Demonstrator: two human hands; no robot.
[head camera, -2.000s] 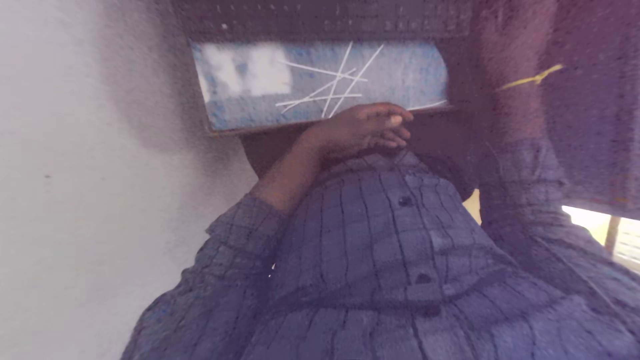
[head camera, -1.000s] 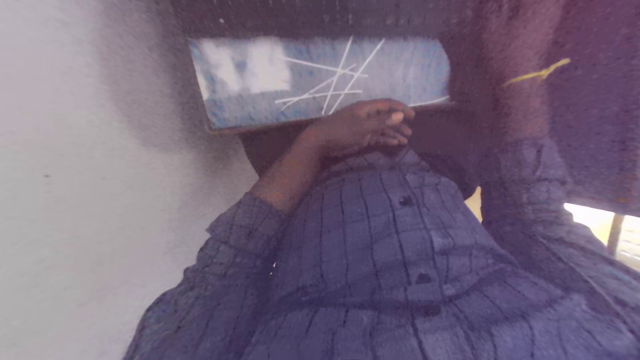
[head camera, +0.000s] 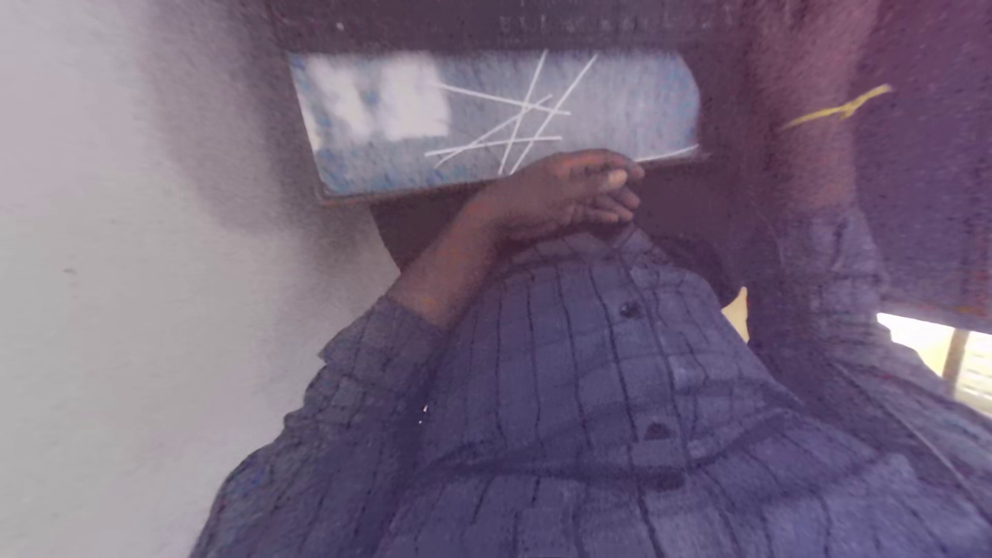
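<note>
My left hand lies palm inward in front of my body, its fingers loosely curled and pointing right. Nothing shows in its fingers, but their inner side is partly hidden. It is at the near edge of a glossy pale-blue panel. Thin white strips or lines cross each other on that panel; whether they are loose or printed cannot be told. My right hand is blurred in shadow at the top right and cut off by the frame. A yellow band is tied around that wrist.
Beyond the panel is a dark surface with faint rows of marks. A pale wall or floor fills the left side. A dark purplish surface is at the right, with a bright gap below it. My checked shirt fills the lower middle.
The right wrist with its yellow band has shifted slightly up and to the right. My left hand stays in nearly the same place, and the white strips or lines look unchanged.
</note>
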